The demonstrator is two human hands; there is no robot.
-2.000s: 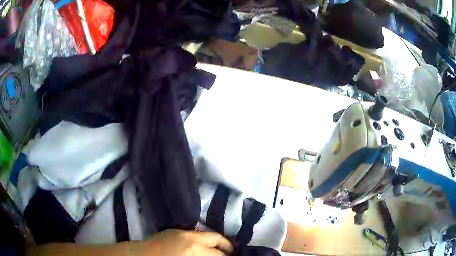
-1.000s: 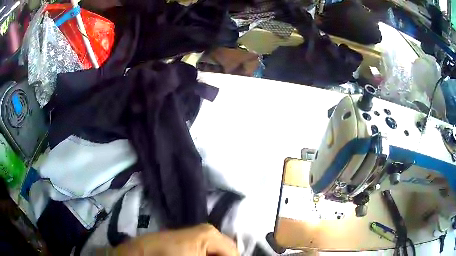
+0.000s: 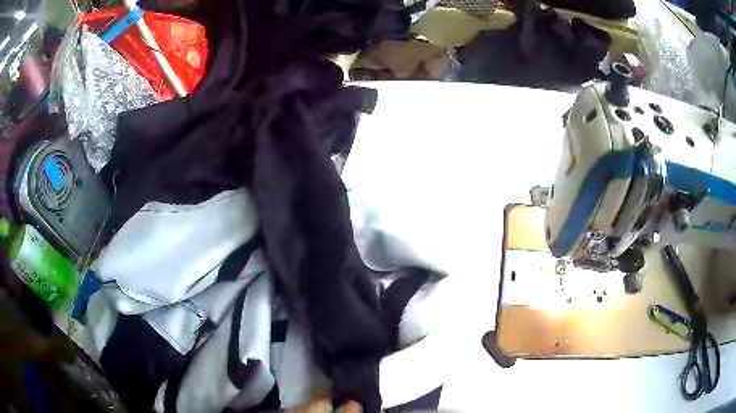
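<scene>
The dark garment body lies in a heap left of the sewing machine, a long dark fold running down to the near edge. Light-grey fabric with black stripes spreads under and beside it. Only the fingertips of one hand, which looks like my left hand, show at the bottom edge against the dark cloth; the rest is cut off, and its grip cannot be told. My right hand is out of the picture. The white and blue sewing machine stands at the right, with no cloth under its needle area.
Black-handled shears and yellow-green snips lie below the machine arm. The tan bed plate is set in the white table. Dark cloth lies behind. A red bag, grey device and green bottle are at left.
The view has shifted, so the machine sits higher and farther right. The hand has moved down, mostly out of the picture. The lower part of the dark fold has moved right over the light-grey fabric.
</scene>
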